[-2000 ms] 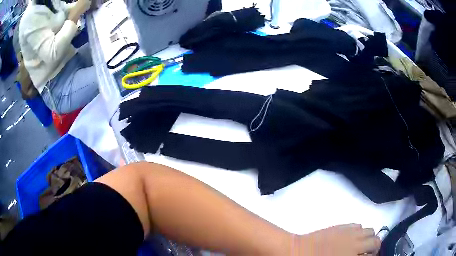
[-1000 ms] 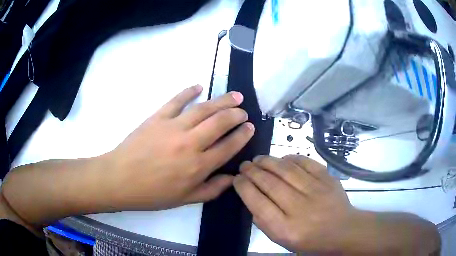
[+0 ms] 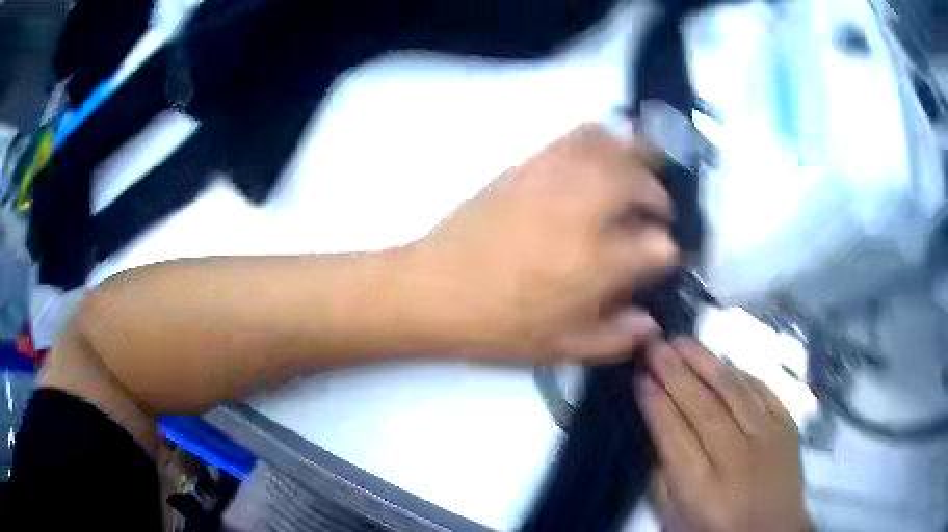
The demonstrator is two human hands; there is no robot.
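Observation:
The frame is blurred. A long black fabric strip (image 3: 603, 447) runs from the near edge up past the left side of the white sewing machine head (image 3: 811, 156). My left hand (image 3: 551, 249) lies on the strip with its fingers bent over it; the fingertips are blurred. My right hand (image 3: 728, 436) lies at the strip's right edge, its fingertips close to my left thumb. The grey oval-ended attachment (image 3: 665, 130) is beside the head, over the strip. The needle and presser foot cannot be made out.
Black cut pieces (image 3: 260, 94) lie in a heap at the upper left. Yellow-green scissors handles (image 3: 36, 166) show at the far left. The ruler-marked table edge (image 3: 343, 478) runs along the near side, with a blue crate (image 3: 208, 442) below it. A curved guard (image 3: 894, 426) is at the right.
Since one second ago the view has shifted, so machine, strip and hands appear farther right. My left hand's fingers are more bent. Two seconds ago my left hand was at the frame's lower right.

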